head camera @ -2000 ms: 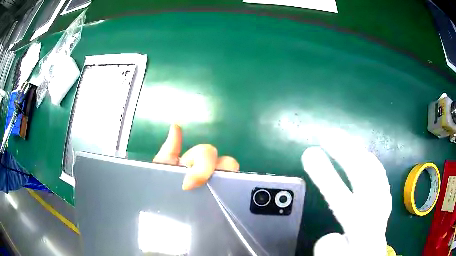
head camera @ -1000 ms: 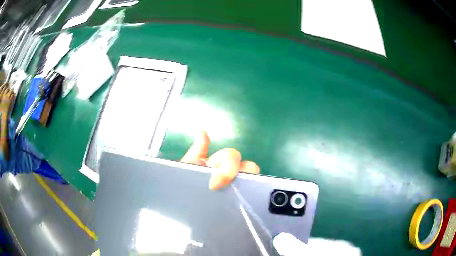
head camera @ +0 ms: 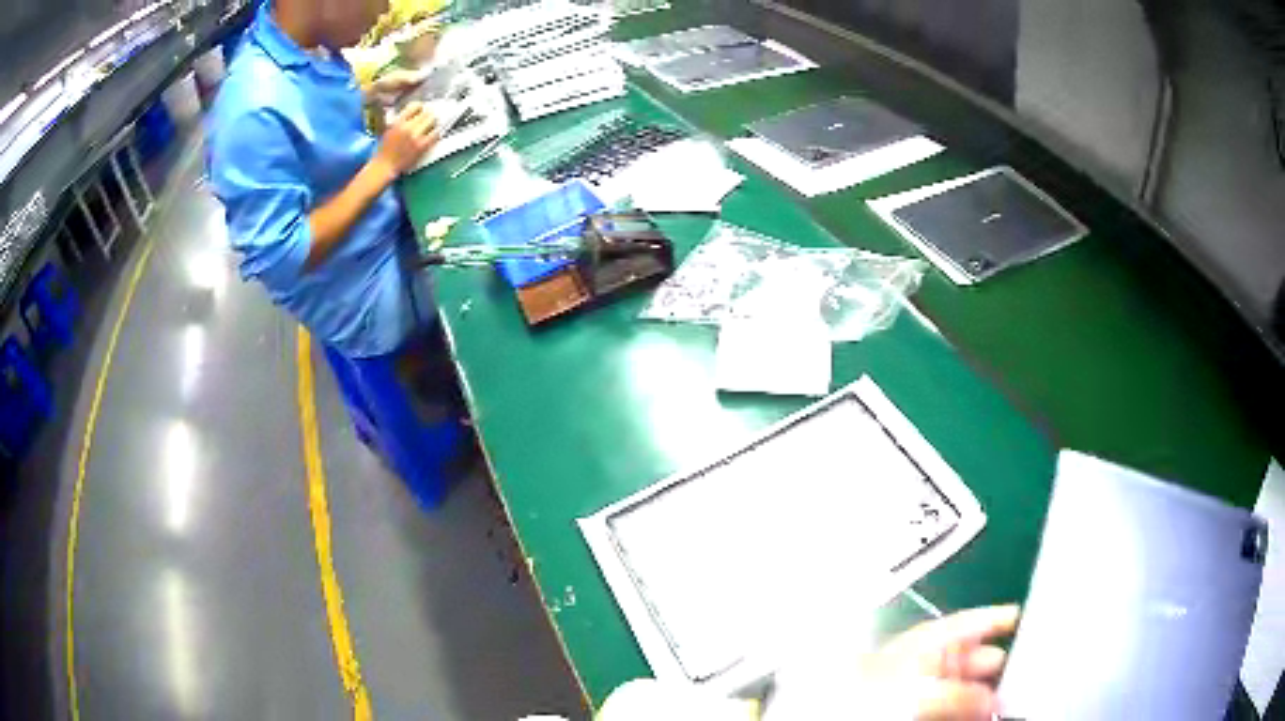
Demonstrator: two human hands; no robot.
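A grey tablet (head camera: 1134, 599) with a dark camera block at its right edge stands at the lower right, cut off by the bottom edge. My left hand (head camera: 958, 662), bare and partly washed out by glare, has its fingers at the tablet's left edge and grips it there. A thin dark frame outline with a white centre (head camera: 775, 542) lies on a white sheet beside my hand. My right hand is not seen. A pale, blurred shape at the bottom edge is too washed out to name.
A clear plastic bag (head camera: 754, 275) and a white pad (head camera: 775, 345) lie behind the frame. Further off are a dark holder with a brown tray (head camera: 557, 293) and a blue bin (head camera: 543, 226). A person in blue (head camera: 317, 183) works at the bench's left edge. Tablets on white sheets (head camera: 986, 223) lie on the belt.
The view has swung left, bringing the person and belt tablets into sight. The held tablet now shows at the lower right. The gloved right hand, yellow tape and red box have left the picture.
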